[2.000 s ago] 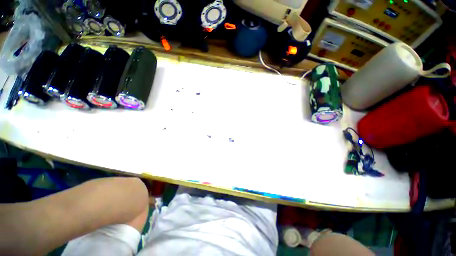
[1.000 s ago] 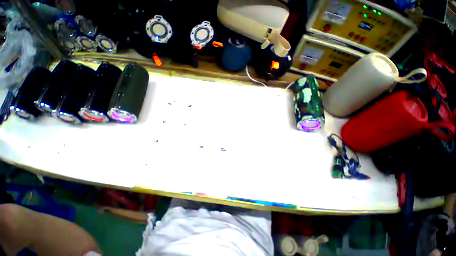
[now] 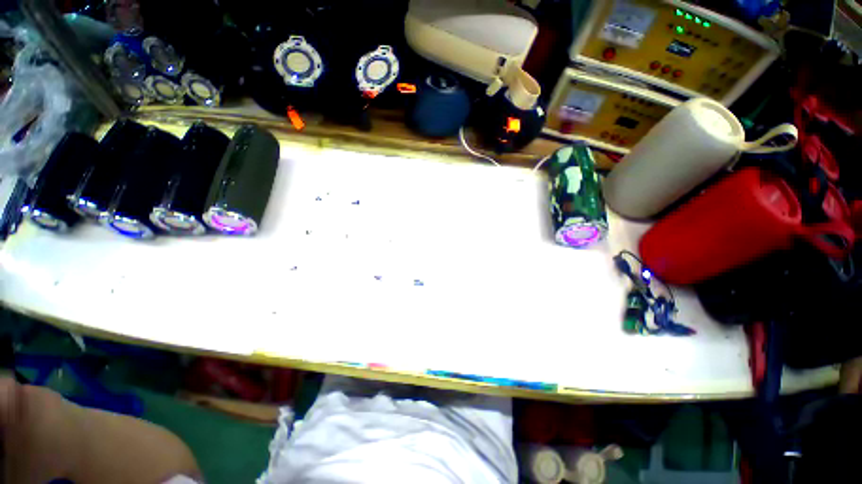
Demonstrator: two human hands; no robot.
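Observation:
No hand is in view. A bare limb shows at the bottom left edge, with no hand visible on it. On the bench (image 3: 454, 331), a dark green speaker (image 3: 248, 178) lies at the right end of a row of black speakers (image 3: 194, 175). Its end ring glows pink-violet; one black speaker's ring (image 3: 130, 227) glows blue. A camouflage speaker (image 3: 577, 194) with a violet-lit end lies right of centre. A beige speaker (image 3: 676, 156) leans beside a red speaker (image 3: 723, 227), at the right. A tangle of short cables (image 3: 652, 307) lies in front of them.
Yellow-fronted power supplies (image 3: 666, 47) stand at the back right. The rear shelf holds a large beige speaker (image 3: 473, 38), a round blue speaker (image 3: 440, 106) and silver-ringed discs (image 3: 298, 62). A crumpled plastic bag (image 3: 38, 104) lies at far left. Dark specks dot the bench. White cloth shows below its edge.
The view has shifted, so the bench sits slightly lower and further left. The bare limb at bottom left has drawn back; the one at bottom right is gone. Some ring lights changed colour.

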